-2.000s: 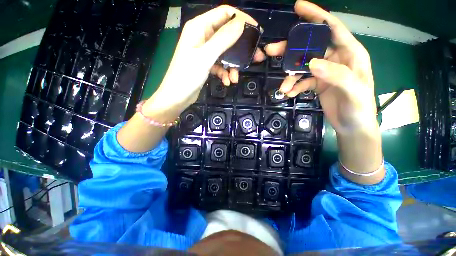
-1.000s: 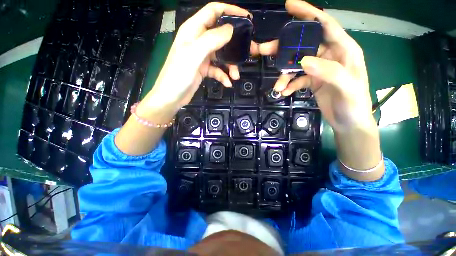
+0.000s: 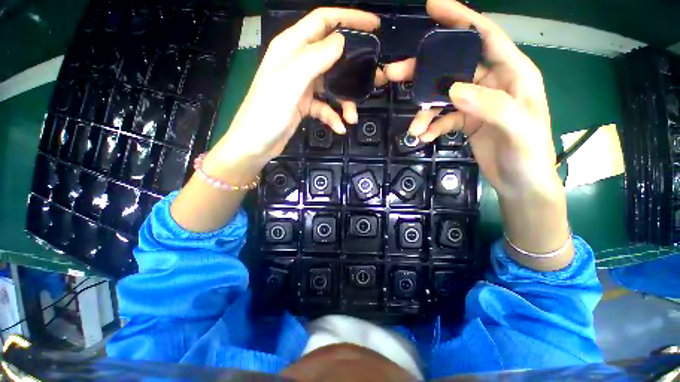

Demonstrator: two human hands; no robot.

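Observation:
My left hand [image 3: 294, 82] holds a black rounded-square smartwatch [image 3: 352, 66] by its edges, its screen dark. My right hand [image 3: 507, 112] holds a second smartwatch [image 3: 447, 66], also with a dark screen, with the thumb at its lower right corner. Both watches are held side by side above the far part of a glossy black blister tray [image 3: 343, 204]. The tray's pockets hold several watch units [image 3: 364, 185] lying face down, with pale rings on their backs. My hands hide part of the tray's far rows.
A black blister tray [image 3: 112, 142] lies at the left on the green bench [image 3: 238, 104]. Stacked black trays [image 3: 647, 149] stand at the right edge. A cream paper slip [image 3: 594, 158] with a thin dark pen [image 3: 578, 143] lies right of my right hand.
The blue cross lines and the red and green marks on the right watch's screen are gone; it is now dark. Both hands shifted slightly left from the oldest frame, and the left watch turned flatter to view.

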